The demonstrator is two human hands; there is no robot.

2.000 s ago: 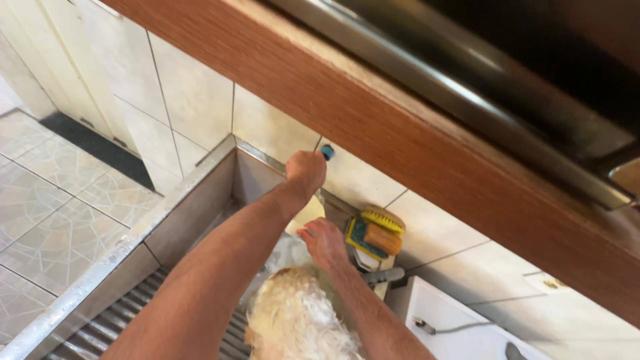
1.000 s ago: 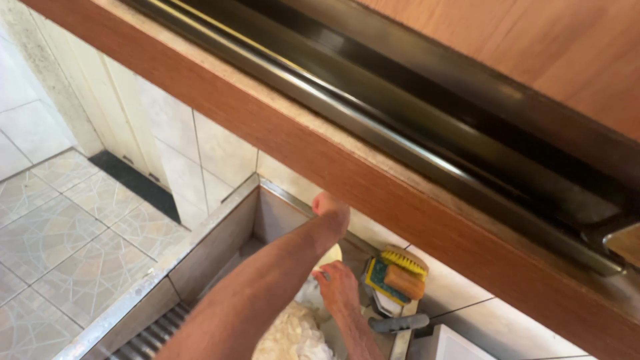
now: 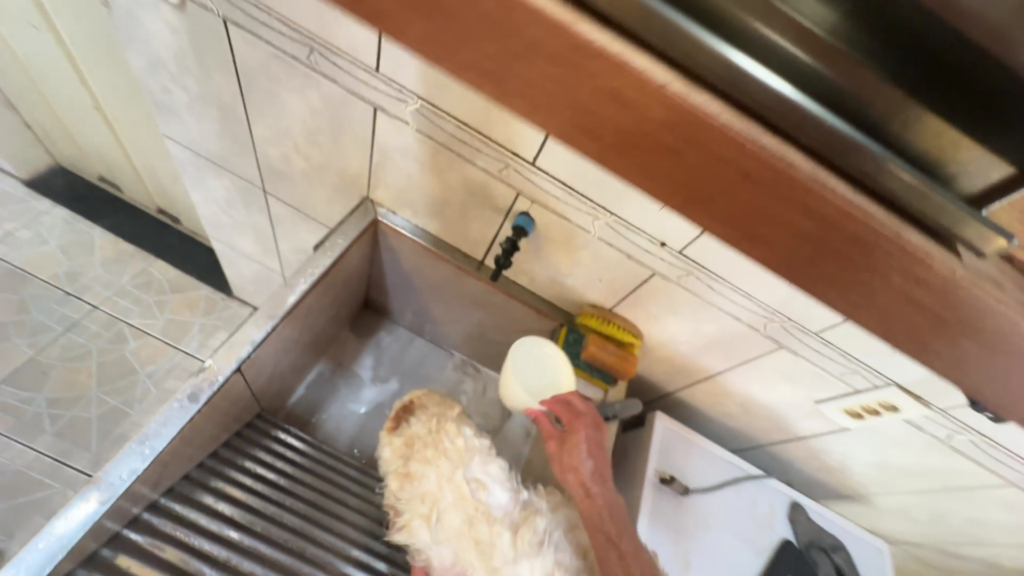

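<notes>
My right hand (image 3: 572, 432) grips the rim of a cream plastic cup (image 3: 534, 374), its opening turned toward the camera. Just left of that arm, a wet, curly-coated cream dog (image 3: 464, 488) stands in a tiled basin (image 3: 304, 300). Of my left hand, at most a small pinkish patch shows at the bottom edge, beside the dog; the rest is hidden or out of frame. A black tap with a blue end (image 3: 510, 246) juts from the wall above the basin.
A ribbed washboard surface (image 3: 264, 504) fills the near basin. A yellow brush (image 3: 610, 326) and an orange sponge (image 3: 610, 357) lie on the right ledge, near a grey handle (image 3: 620, 410). A white appliance (image 3: 704, 488) stands right; a wooden shelf edge (image 3: 680, 152) crosses above.
Both hands were up near the wall by the tap. The left arm has left that spot, uncovering the tap. The right hand now holds the cup over the basin's right side, beside the dog.
</notes>
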